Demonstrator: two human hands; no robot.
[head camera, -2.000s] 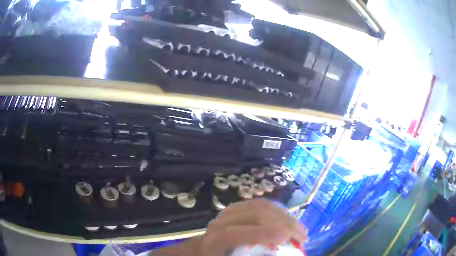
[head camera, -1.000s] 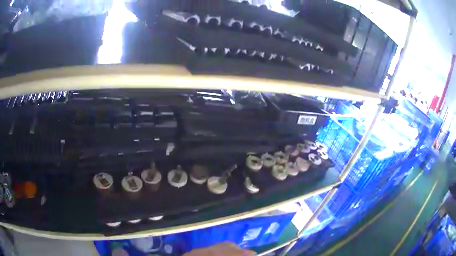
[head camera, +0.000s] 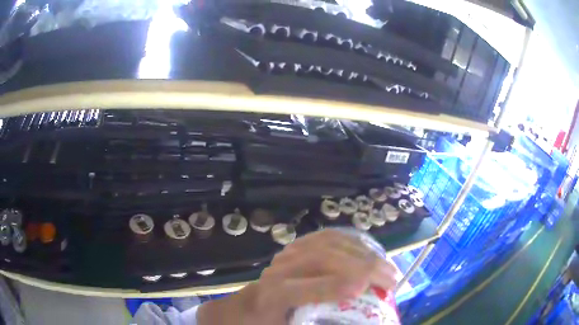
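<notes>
My left hand (head camera: 311, 270) is at the bottom centre, reaching in from the lower left with a light sleeve. Its fingers are closed over the top of a pale jar or wrapped roll with red print (head camera: 355, 311), cut off by the lower edge. The hand and what it holds are slightly blurred. They are in front of the lower shelf's front edge. My thumb is hidden. My right hand is not in view.
A dark shelf with a pale front edge (head camera: 101, 287) holds round silver-grey caps (head camera: 235, 223), orange pieces (head camera: 42, 232) and black trays. An upper shelf (head camera: 159, 95) holds dark slotted trays. Blue crates (head camera: 444, 184) stand right, beyond a slanted post (head camera: 466, 184).
My left hand was mostly below the picture a second ago and has risen back into view with the pale jar or roll. The shelves have shifted slightly to the right in view.
</notes>
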